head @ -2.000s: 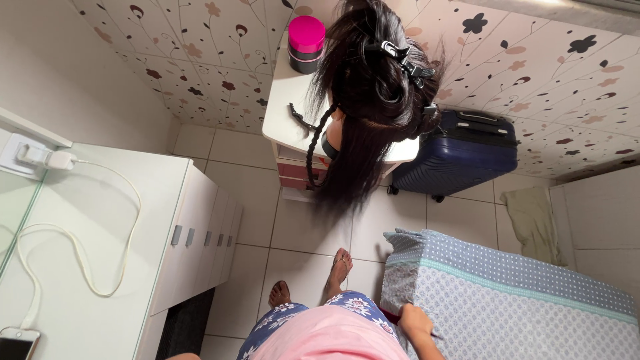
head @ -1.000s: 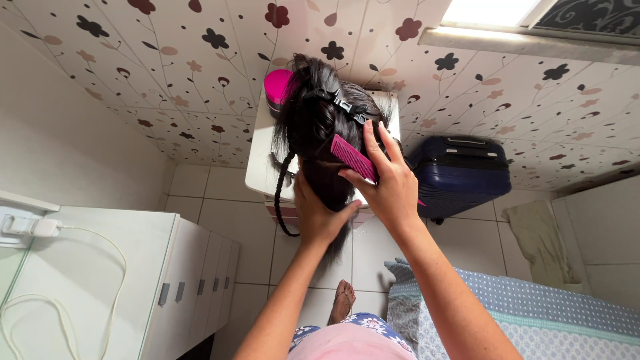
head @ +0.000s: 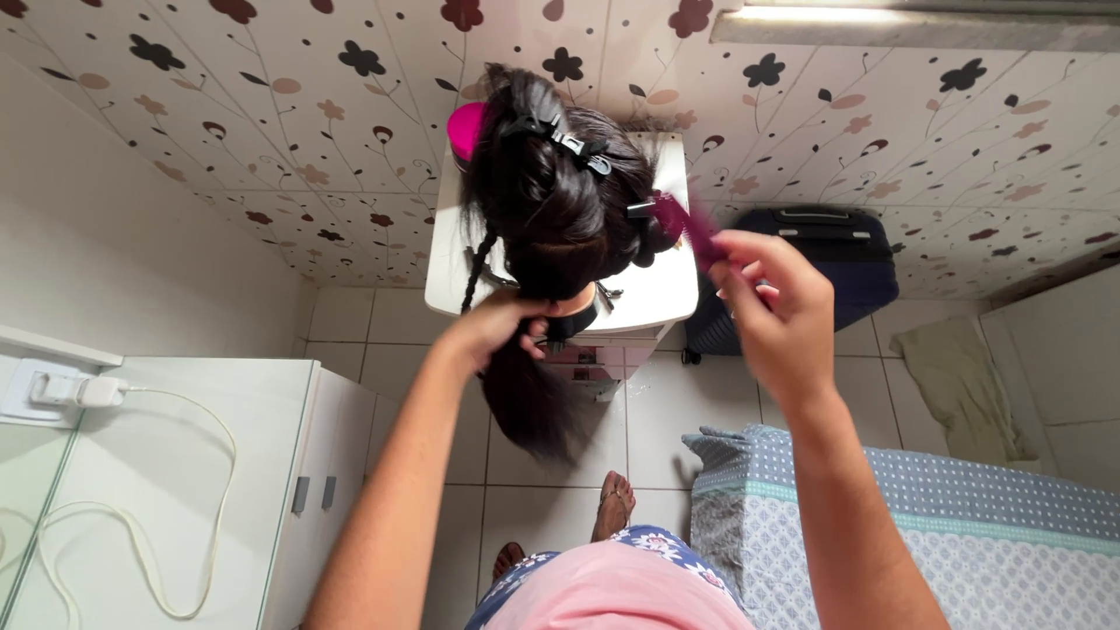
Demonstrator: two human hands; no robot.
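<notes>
A mannequin head with dark hair (head: 547, 197) stands on a small white cabinet (head: 669, 302). Black hair clips (head: 573, 143) hold hair on its top, and another clip (head: 641, 209) sits at its right side. A thin braid (head: 475, 276) hangs at the left. My left hand (head: 503, 331) grips a loose section of hair (head: 525, 398) below the head, beside its neck. In my right hand (head: 774, 293) is a magenta comb (head: 687, 227), blurred, its toothed end close to the hair on the right side. Loose clips (head: 610, 296) lie by the neck.
A magenta-lidded container (head: 465, 131) stands behind the head at left. A dark blue suitcase (head: 840, 262) is right of the cabinet. A patterned cover (head: 919, 534) lies at lower right, with a greenish cloth (head: 958, 385) beyond. A white cabinet (head: 175, 472) with a charger cable stands at left.
Both hands have come up to the head since the oldest frame. Over the last second my right hand with the comb has moved right, off the hair, and my left hand has closed on the hanging section.
</notes>
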